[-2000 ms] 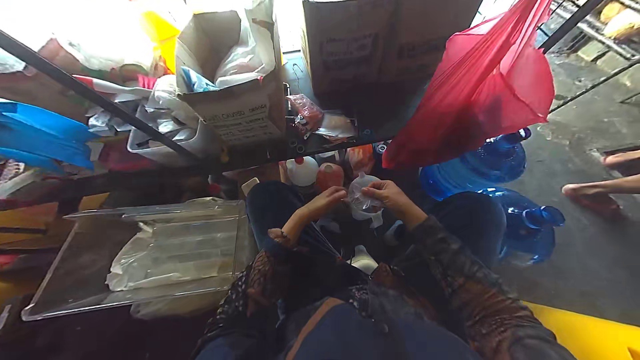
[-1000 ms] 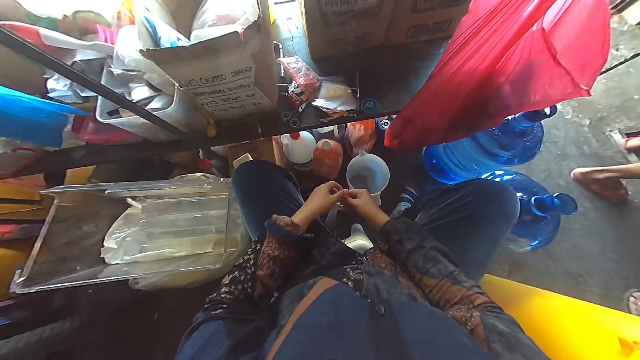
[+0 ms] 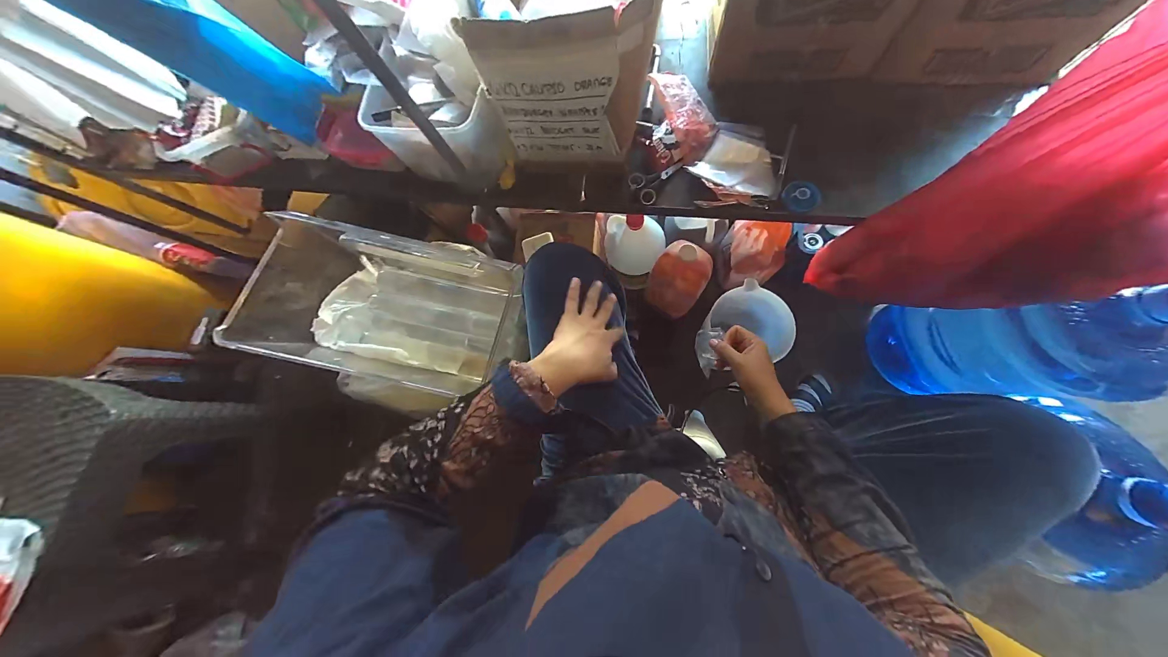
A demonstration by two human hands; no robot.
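Observation:
My left hand (image 3: 584, 342) rests with spread fingers on my jeans-covered knee, holding nothing. Between the fingertips of my right hand (image 3: 746, 358) is a small clear plastic bag (image 3: 708, 350), over the near left rim of a white plastic funnel (image 3: 754, 318). Just beyond stand a plastic jug with orange-red contents (image 3: 680, 278), another orange-red container (image 3: 756, 248) and a white jug with a red cap (image 3: 635, 245). To the left of my knee lies a clear plastic bin (image 3: 429, 315) with a pale plastic bag in it.
A dark shelf edge (image 3: 566, 193) crosses ahead, bearing a cardboard box with writing (image 3: 561, 91), a white bin (image 3: 433, 137), scissors (image 3: 646, 187) and a tape roll (image 3: 801, 195). A red plastic bag (image 3: 1013, 196) hangs at right above large blue water bottles (image 3: 1013, 351).
My hands were together a second ago; my left hand has moved left onto the knee. My right hand keeps the small clear bag near the funnel. The view has shifted left.

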